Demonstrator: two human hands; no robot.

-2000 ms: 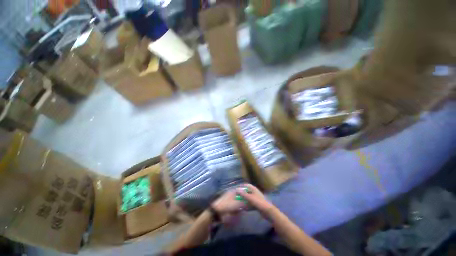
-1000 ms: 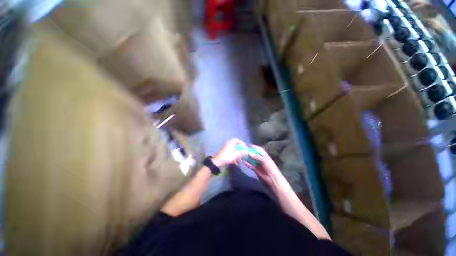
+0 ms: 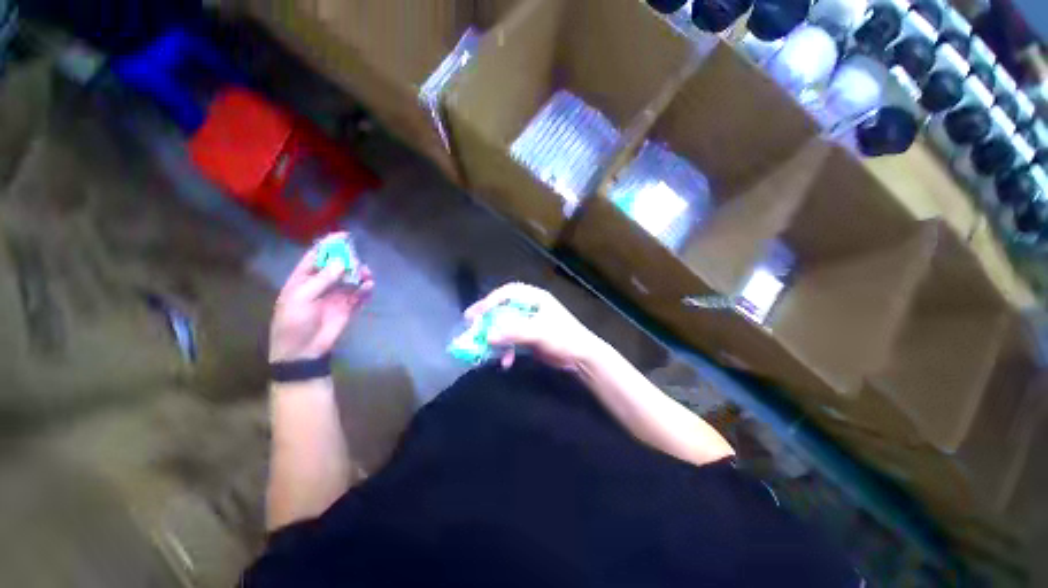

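Note:
My left hand [image 3: 316,304], with a dark band at the wrist, is raised at centre left and holds a small green accessory bag [image 3: 336,255]. My right hand [image 3: 529,325] is near the middle, beside the row of cartons, and holds more green accessory bags [image 3: 474,341]. The hands are apart. The open cartons [image 3: 713,301] stand in a row to the right. Flat bagged items [image 3: 565,144] lie in the upper carton, a bag with a white label [image 3: 661,204] in the one beside it, and a small labelled pack [image 3: 762,287] in another.
A red stool [image 3: 270,161] and a blue item [image 3: 172,71] are on the floor at upper left. White and black rounded units [image 3: 885,80] are massed beyond the cartons. Blurred brown cardboard [image 3: 81,402] is at the left. A green edge [image 3: 827,459] runs along the carton row.
The view has turned to the carton row. My hands, together around the green bags before, have moved apart, each with green bags. The contents of some cartons now show.

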